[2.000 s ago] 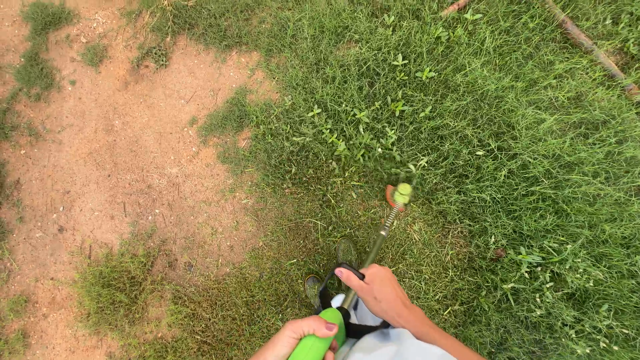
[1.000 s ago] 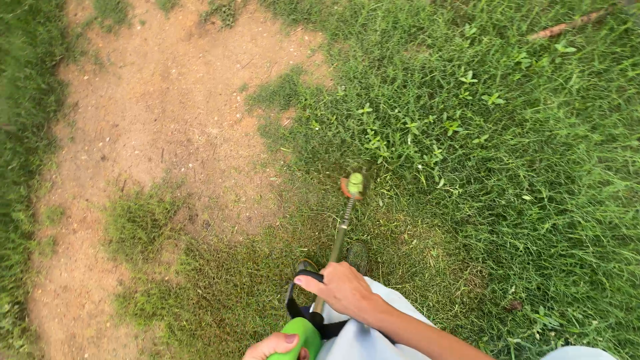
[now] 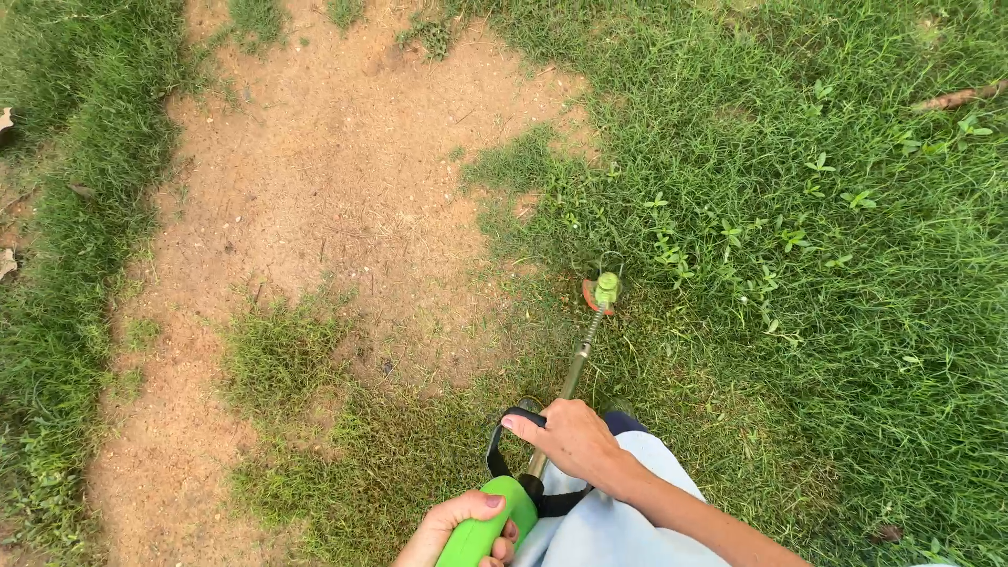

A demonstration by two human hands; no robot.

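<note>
My left hand (image 3: pixel 480 521) grips the bright green rear handle (image 3: pixel 487 529) of a string trimmer, thumb on top. Farther up, my right hand (image 3: pixel 568 435) is closed on the black loop handle (image 3: pixel 496 449), its thumb toward the left; the exact hold underneath is hidden. The metal shaft (image 3: pixel 575 376) slants up and away from me to a green trimmer head (image 3: pixel 606 287) with an orange guard (image 3: pixel 588 294) and a thin wire loop. That head is low over short grass, where the bare soil meets the green growth. Any cutting line is blurred.
Dense grass (image 3: pixel 882 331) with leafy weeds grows on the right, and a stick (image 3: pixel 957 97) lies at upper right. Sandy soil (image 3: pixel 339 173) spreads left of the trimmer, with a grass strip (image 3: pixel 71 236) beyond. Shoe tips (image 3: pixel 618 406) show just past my light-coloured clothing (image 3: pixel 622 528).
The trimmer head has swung left over the ground, away from the leafy weeds and toward the bare soil. Both hands have kept hold of the trimmer. The view has shifted left.
</note>
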